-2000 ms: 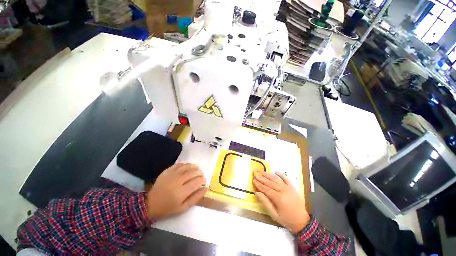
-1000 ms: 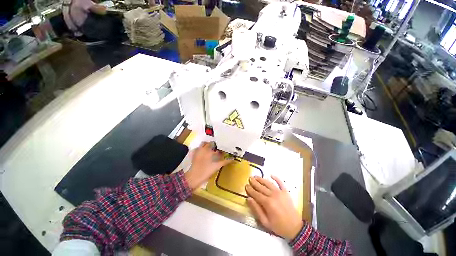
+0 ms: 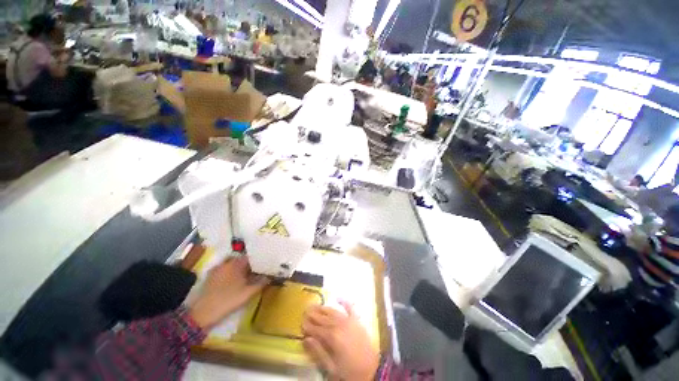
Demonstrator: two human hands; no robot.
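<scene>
The yellow template (image 3: 287, 309) with a dark rounded outline lies under the white machine head (image 3: 277, 216). My left hand (image 3: 223, 289) is bare, its fingertips at the needle area below the head; whether they grip anything is hidden. My right hand (image 3: 339, 338) rests flat on the right part of the template, holding nothing, its fingers slightly blurred. A larger black rounded piece (image 3: 147, 290) lies left of my left hand. A single black rounded piece (image 3: 437, 307) lies on the grey plate right of the template.
The control screen (image 3: 537, 286) stands at the right, with dark pieces (image 3: 506, 357) beside it. A red button (image 3: 238, 245) sits low on the head. An open cardboard box (image 3: 216, 111) stands behind left. A person (image 3: 33, 67) sits far left.
The head view has tilted up, showing more of the room. My left hand moved from the template's left edge to the needle area. My right hand stays on the template.
</scene>
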